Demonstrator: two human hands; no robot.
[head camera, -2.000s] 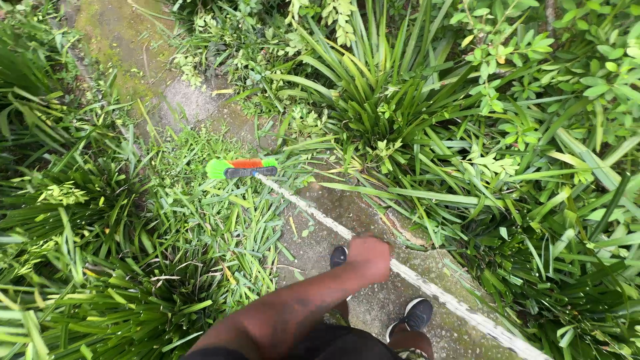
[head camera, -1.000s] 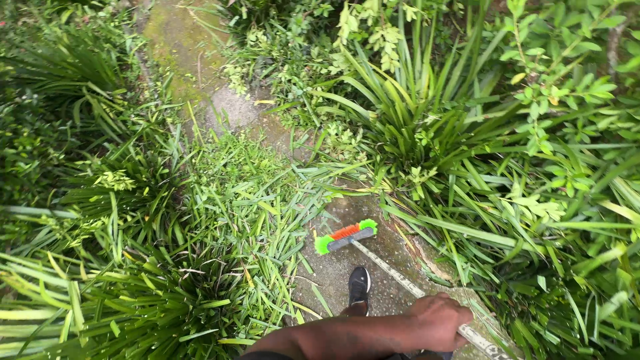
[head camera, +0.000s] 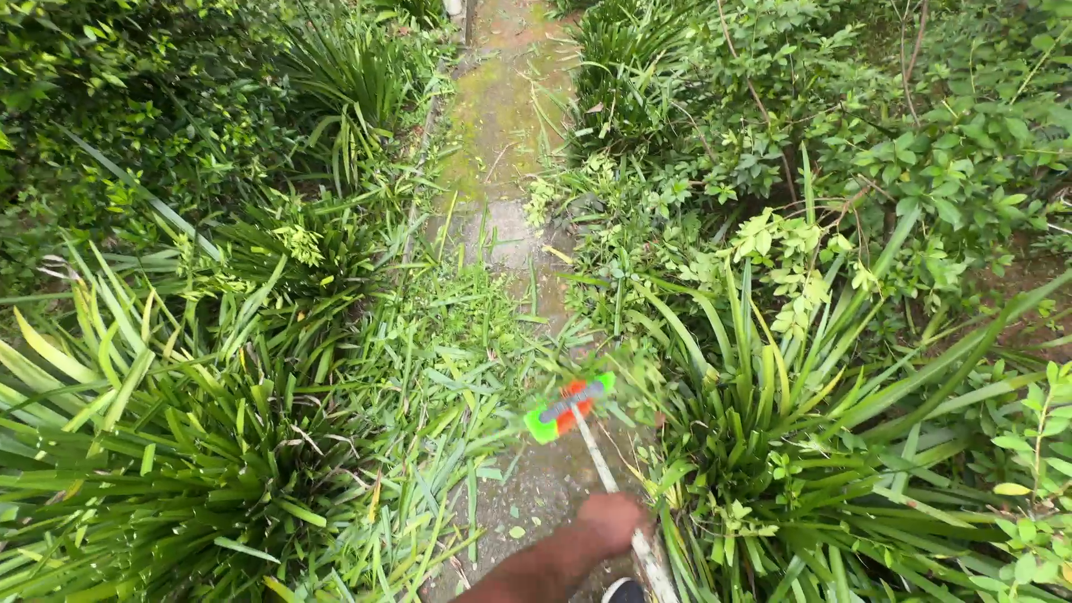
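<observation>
My left hand (head camera: 615, 523) is closed around the pale, worn handle (head camera: 596, 452) of a push broom. The forearm enters from the bottom edge. The broom head (head camera: 574, 404), with a grey block and bright green and orange bristles, lies slightly blurred on the path, ahead of my hand. Long cut green leaves (head camera: 444, 368) lie thickly to the left of the head and beyond it. Other blurred leaves touch the head's right end. The handle runs on past my hand to the bottom edge. My right hand is out of view.
A narrow concrete path (head camera: 502, 234) with moss runs away ahead. Strap-leaved clumps (head camera: 251, 452) border it on the left, others (head camera: 754, 402) on the right. Leafy shrubs (head camera: 946, 159) stand at the upper right. A dark shoe (head camera: 624, 591) shows at the bottom edge.
The broom head has moved off the cut leaves at the left, back near my feet, then forward along the path. My left hand stays on the handle. The view has tilted up along the path.
</observation>
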